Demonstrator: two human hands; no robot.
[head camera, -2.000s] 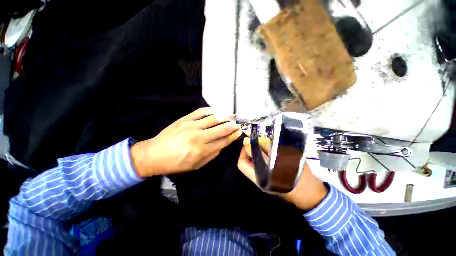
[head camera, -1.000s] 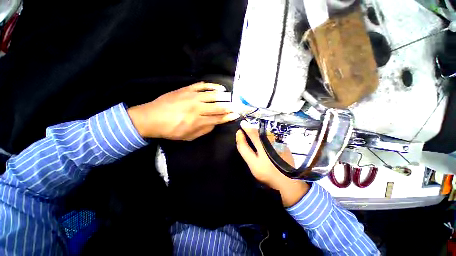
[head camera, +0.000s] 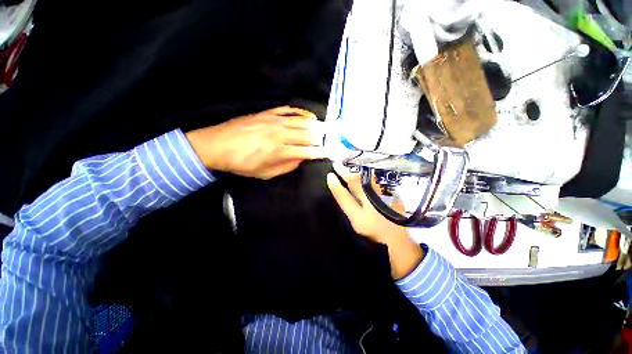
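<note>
Black cloth (head camera: 277, 235) fills the left and centre and lies under both hands. The white sewing machine head (head camera: 367, 83) stands right of it. My left hand (head camera: 260, 144) lies palm down, holding the cloth, with its fingertips at the near end of the head. My right hand (head camera: 367, 207) holds the cloth edge below the needle area, its fingers close to the left fingertips. A curved, see-through guard with a dark rim (head camera: 443, 187) partly covers my right hand. The needle and the exact stitching point cannot be made out.
A brown block (head camera: 457, 93) lies on the machine head. Scissors with dark red handles (head camera: 466, 234) lie right of my right hand. A small tan piece (head camera: 533, 256) lies near the table's front edge. An orange item (head camera: 612, 245) is at the far right. A blue basket (head camera: 111, 325) is at lower left.
The view has shifted, so the machine stands further right than at first. My hands moved closer to the near end of the head, still on the cloth. The guard now appears turned more open.
</note>
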